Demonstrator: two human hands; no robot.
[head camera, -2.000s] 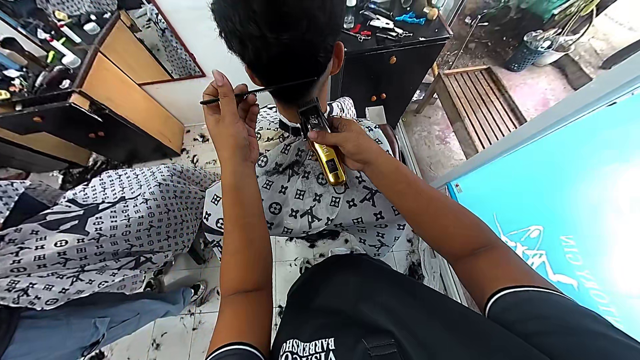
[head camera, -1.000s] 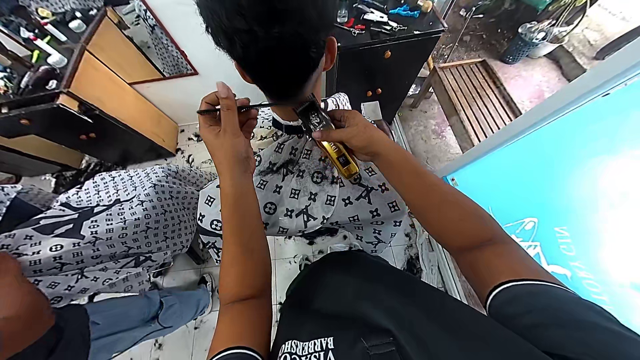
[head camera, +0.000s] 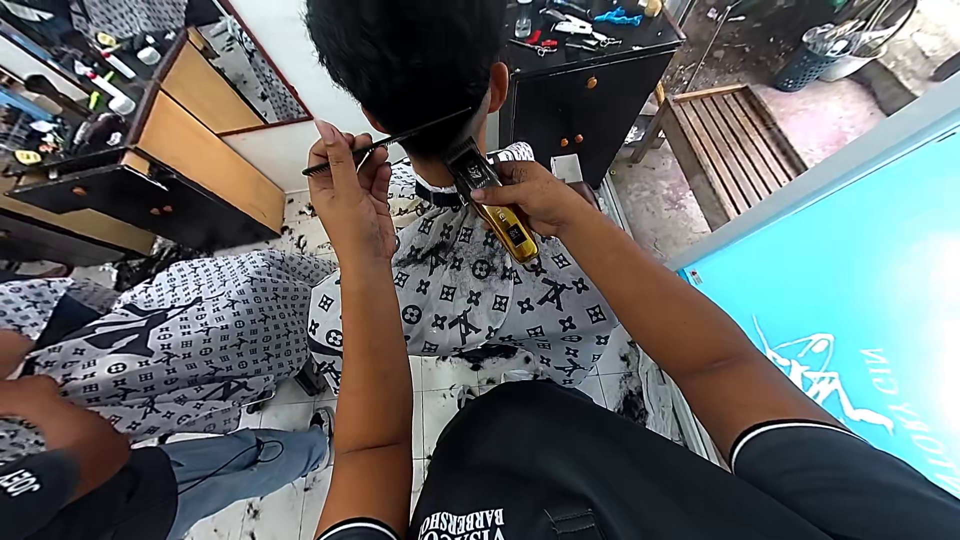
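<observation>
A black comb (head camera: 420, 131) is gripped by one end in my left hand (head camera: 352, 180), its far part lying across the lower back of a seated person's dark-haired head (head camera: 420, 60). My right hand (head camera: 529, 196) is closed around a gold and black cordless hair clipper (head camera: 508, 229), whose blade end points up at the nape just below the comb. Whether the blade touches hair cannot be told. A white cape with black patterns (head camera: 480, 300) covers the person's back and shoulders, with a black band at the neck. Cut hair lies scattered on it.
Scissors (head camera: 534, 46), a spray bottle (head camera: 523, 21) and other tools lie on a black cabinet (head camera: 592, 112) ahead. At left are another caped person (head camera: 202, 322), a co-worker's arm (head camera: 67, 427) and a cluttered counter (head camera: 142, 127). A slatted wooden bench (head camera: 735, 142) and a blue panel (head camera: 840, 300) stand right.
A co-worker's arm at the left edge, not seen in the oldest frame, now reaches further in. The comb's far end has tilted up since one second ago. Both my hands keep their holds.
</observation>
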